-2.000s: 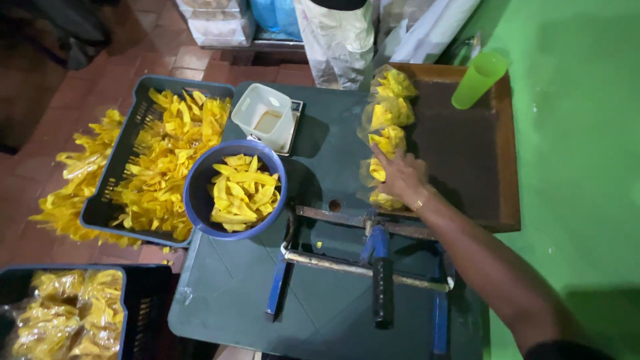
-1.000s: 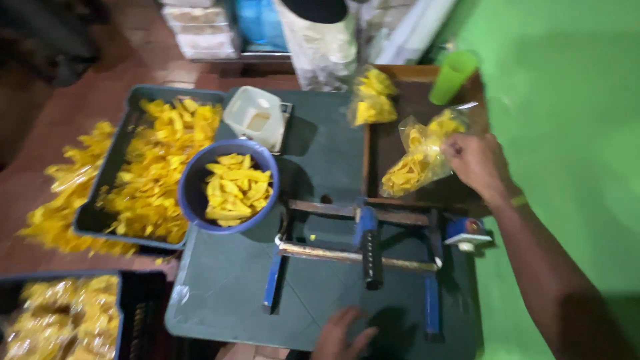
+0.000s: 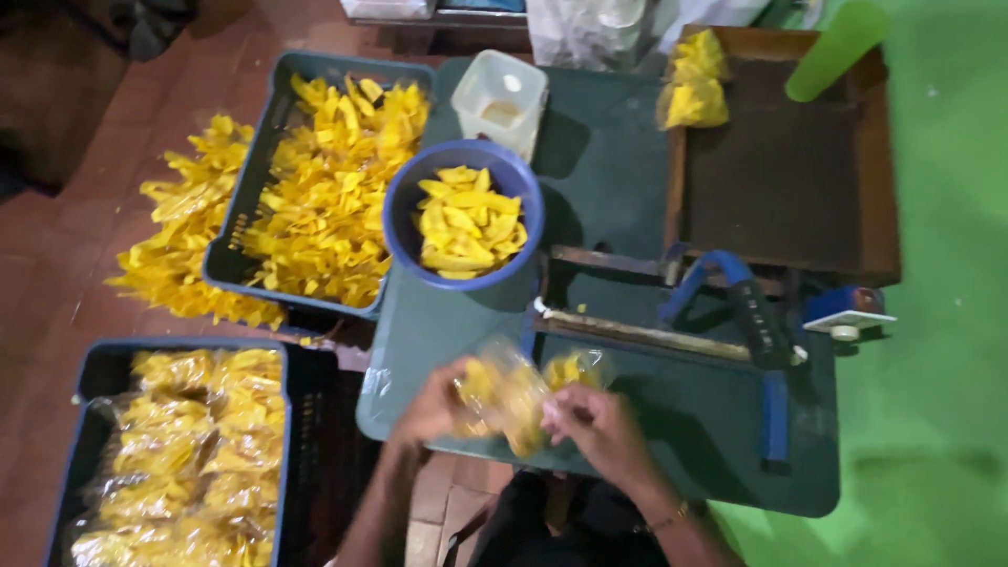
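Observation:
Near the front edge of the green table (image 3: 614,173), my left hand (image 3: 437,402) is closed on clear plastic bags of yellow chips (image 3: 504,398), which are blurred by motion. On the right side of these bags, my right hand (image 3: 587,417) pinches plastic with its fingertips; another small bag of chips (image 3: 575,368) is at its fingers. A metal bag sealer with a blue handle (image 3: 732,291) lies just beyond my right hand. Bagged chips (image 3: 697,83) rest on the left rim of the wooden tray (image 3: 886,173), which holds a green plastic cup (image 3: 835,51).
A blue bowl of chips (image 3: 529,228) stands beside a white plastic container (image 3: 465,98). To the left are a crate of loose-looking chips (image 3: 276,71), more chips in clear plastic (image 3: 189,220), and a lower crate (image 3: 287,441) of filled bags. A small blue device (image 3: 846,311) sits by the wall.
My right hand has come from the wooden tray to the table's front edge with bags of chips. My left hand has come up and holds them too. Fewer bags lie on the tray's rim.

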